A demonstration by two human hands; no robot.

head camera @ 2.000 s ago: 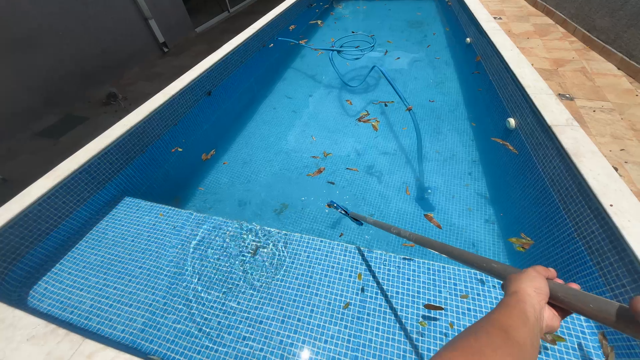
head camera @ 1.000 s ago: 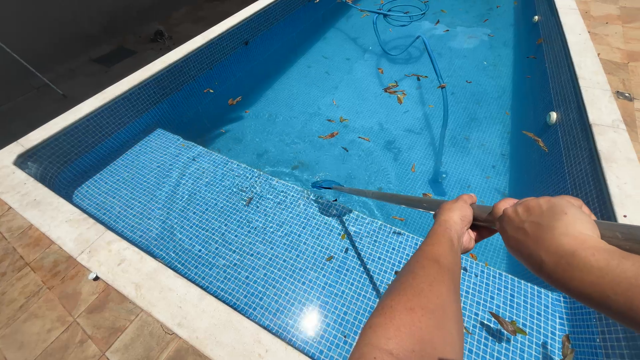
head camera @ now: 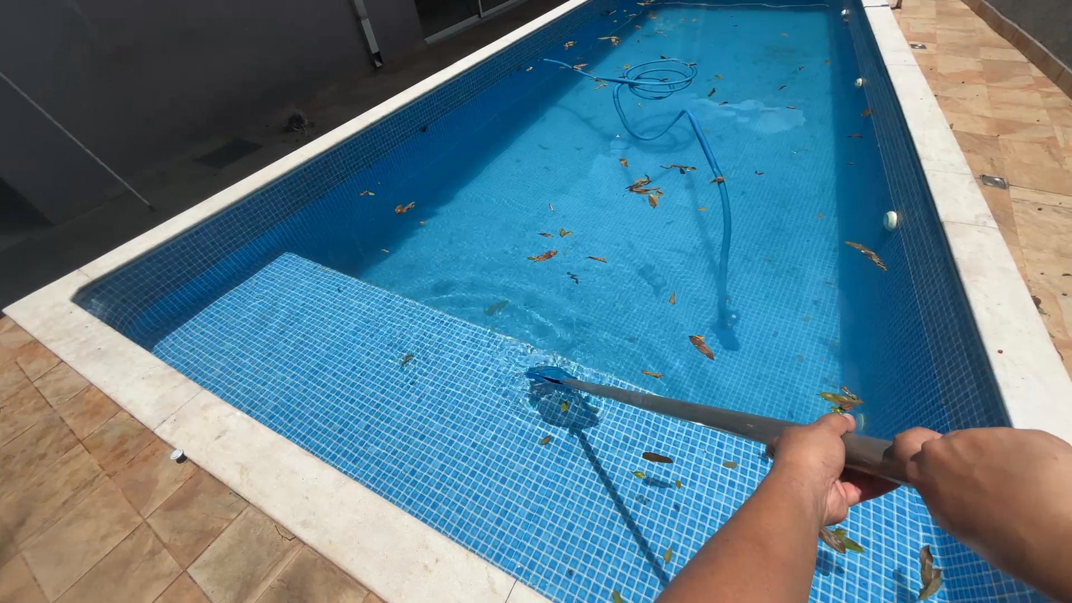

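Note:
Both my hands grip a long grey metal pole (head camera: pixel 695 410) at the lower right. My left hand (head camera: pixel 821 465) is closed around it in front, and my right hand (head camera: pixel 988 486) holds it just behind, nearer the frame's right edge. At the pole's far end a blue skimmer net head (head camera: pixel 548 377) lies at the water surface by the edge of the shallow tiled ledge (head camera: pixel 335 360). The shadow of net and pole falls on that ledge. Brown leaves (head camera: pixel 657 457) float nearby, and others (head camera: pixel 544 255) are spread over the deeper water.
A blue pool hose (head camera: pixel 724 218) lies coiled and trailing in the deeper part. Pale stone coping (head camera: pixel 251 486) borders the pool, with stone paving (head camera: pixel 92 486) beyond it. White round fittings (head camera: pixel 890 220) sit on the right wall. A dark wall stands at the left.
Two seconds ago the net head was over the deeper water beyond the ledge; now it is at the ledge's edge. My right hand has come fully into view on the pole.

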